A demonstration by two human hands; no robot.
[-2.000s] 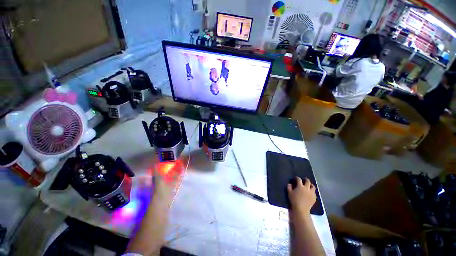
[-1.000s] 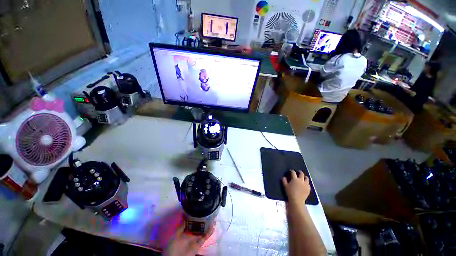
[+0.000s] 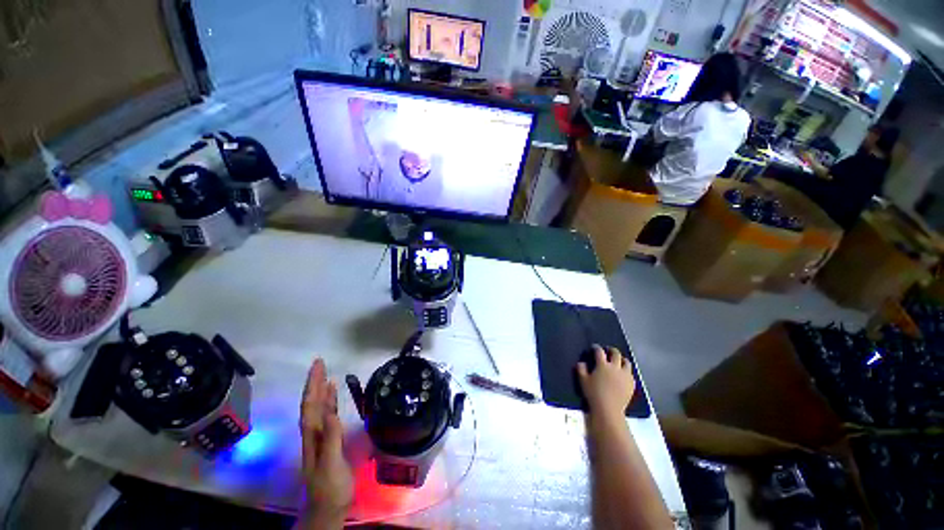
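Note:
A black and silver dome camera [image 3: 407, 412] stands upright at the front middle of the table, its low light windows glowing red. My left hand [image 3: 325, 445] is upright just left of it, fingers extended, holding nothing, with a gap to the camera. My right hand [image 3: 607, 379] rests over the black mouse on the mouse pad [image 3: 560, 357]; the mouse is mostly hidden under it. A second dome camera [image 3: 428, 277] stands behind, with a bright lens face. A third dome camera [image 3: 178, 383] stands at the left, giving blue light. The monitor [image 3: 414, 150] shows a pale picture with a round dark shape.
A thin rod [image 3: 480, 339] and a dark pen-like tool [image 3: 501, 388] lie left of the pad. A pink and white fan [image 3: 72, 282] is far left. A grey box [image 3: 155, 194] stands behind parked cameras. Cartons [image 3: 743, 383] and a person [image 3: 699, 135] are at right.
The red-lit camera has come from the back row to the front middle. My left hand has let go of it and moved left. My right hand stays at the mouse; the monitor picture has changed.

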